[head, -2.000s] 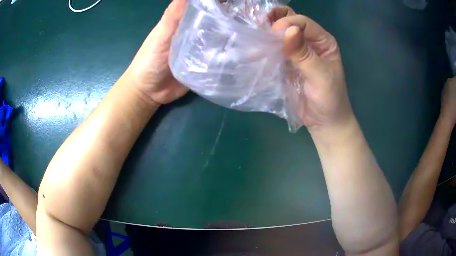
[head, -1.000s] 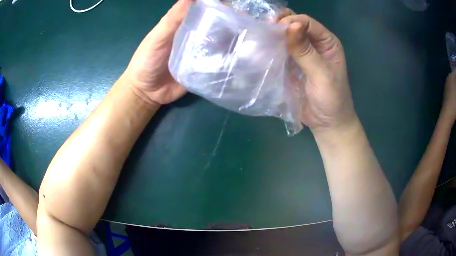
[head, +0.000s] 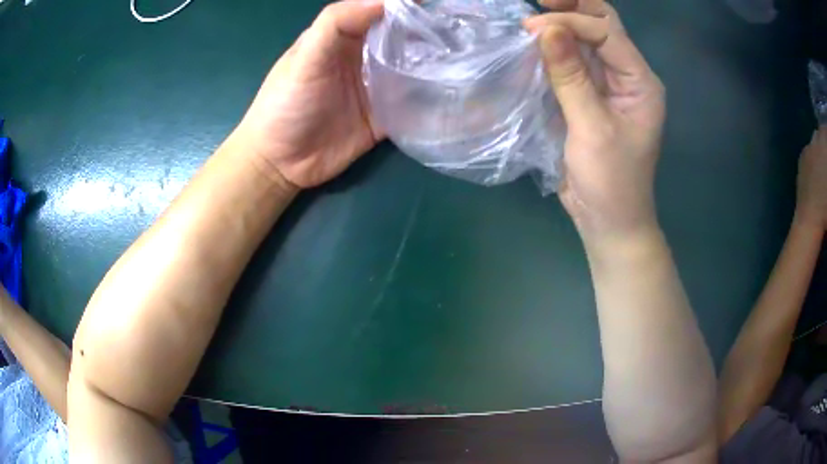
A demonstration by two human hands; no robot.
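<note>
A clear round container in a crinkled clear poly bag (head: 458, 113) is held up over the table at the top middle of the view. My left hand (head: 317, 104) holds its left side, with the palm turned toward it and the fingertips at the upper edge. My right hand (head: 608, 109) pinches the film at the upper right between thumb and fingers. A loose corner of film hangs by my right palm. Wrinkles and glare hide the container's details.
The glossy dark green table (head: 381, 299) has a curved near edge. A white cable (head: 159, 16) lies far left. Blue cloth (head: 11, 222) is at the left rim. Other people's arms show at left (head: 34, 340) and right (head: 784, 281), the right one beside clear film (head: 818, 91).
The bagged container has moved slightly right and up and turned, showing a rounder outline. Both hands have shifted with it; my left fingers now show at its upper edge.
</note>
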